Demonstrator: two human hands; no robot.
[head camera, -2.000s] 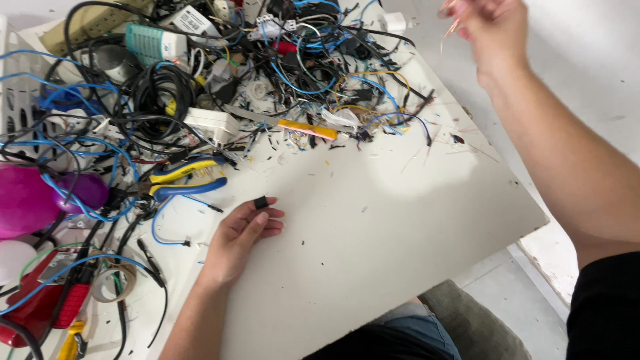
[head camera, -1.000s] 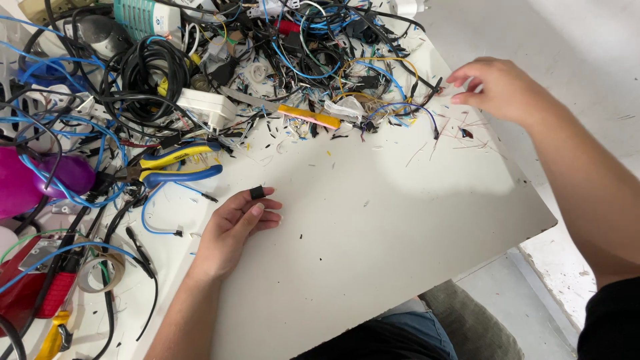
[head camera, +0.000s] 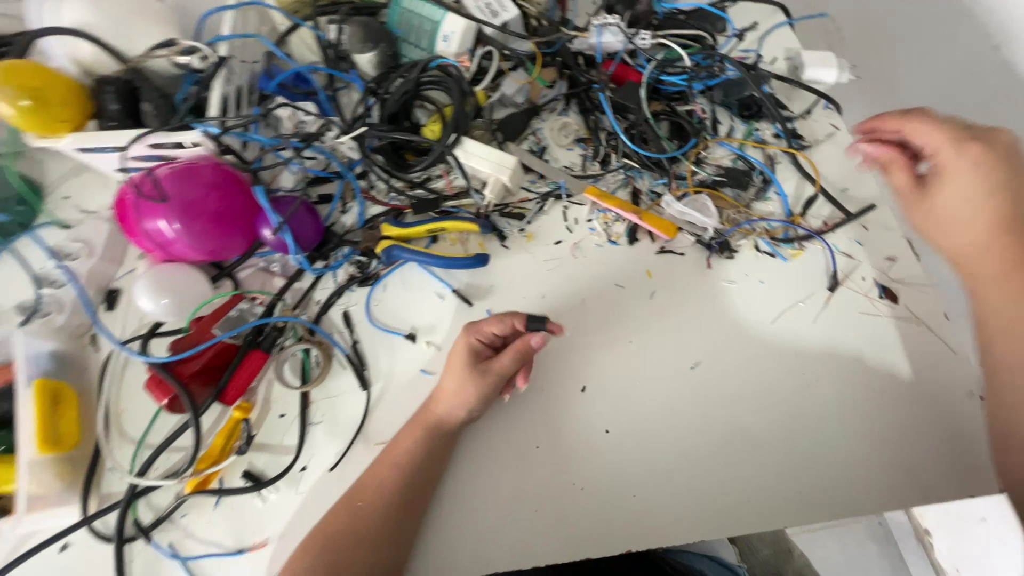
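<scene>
My left hand (head camera: 496, 360) hovers over or rests on the white tabletop (head camera: 640, 464), its fingers curled loosely. A black band, like tape, wraps one fingertip (head camera: 537, 323). Up and left of that hand lie pliers with yellow and blue handles (head camera: 436, 242). My right hand (head camera: 920, 164) is at the table's right edge, fingers bent toward the thumb; whether a thin wire is between them cannot be told. Thin copper-coloured strands (head camera: 920, 308) lie on the table below it. An orange-handled blade tool (head camera: 632, 213) lies at the edge of a heap of cables and scraps.
Tangled black cable (head camera: 416, 120), a white power adapter (head camera: 490, 164) and a white plug (head camera: 824, 68) fill the back. At the left are a magenta balloon (head camera: 188, 210), a tape roll (head camera: 304, 364), a red tool (head camera: 200, 360) and a plastic bin (head camera: 56, 472).
Two seconds ago my right hand held thin copper-coloured strands beyond the right edge; it then moved to the table corner and is now off its edge. My left hand stays near the pliers. The view has shifted left.
</scene>
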